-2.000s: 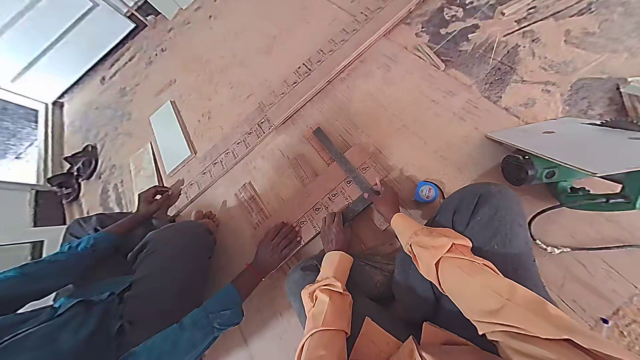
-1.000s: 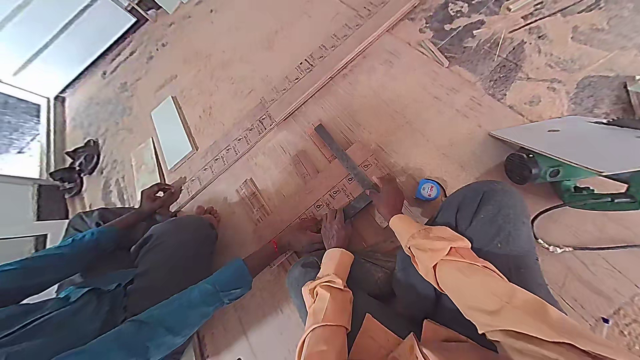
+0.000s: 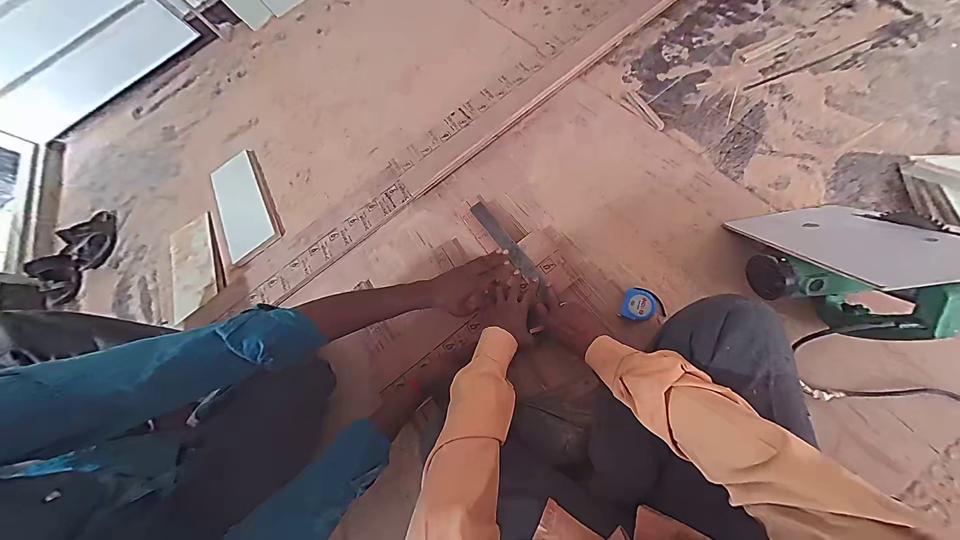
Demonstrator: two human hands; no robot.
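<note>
A dark flat metal blade of a try square point(image 3: 499, 231) lies slantwise across a printed wooden board point(image 3: 555, 262). My left hand point(image 3: 511, 309) lies spread on the board beside the blade, its fingertips near the metal. My right hand point(image 3: 566, 319) is closed around the square's lower end, with something small and thin showing by the fingers. A co-worker's hand point(image 3: 469, 285) reaches in from the left, close to my left hand and the blade. The co-worker's other hand lies lower on the board, partly behind my left sleeve. To the right sits a blue tape measure point(image 3: 639, 304).
A long printed wooden strip point(image 3: 420, 169) runs diagonally beyond the hands. At right stands a green power saw with a grey plate point(image 3: 847, 240) and a black cord point(image 3: 877, 392). A pale board point(image 3: 244, 206) lies at left; wood scraps point(image 3: 643, 110) lie farther off.
One co-worker's hand has moved right, from the far-left strip to beside my left hand. Their other hand has shifted toward my left hand. My hands stay at the square.
</note>
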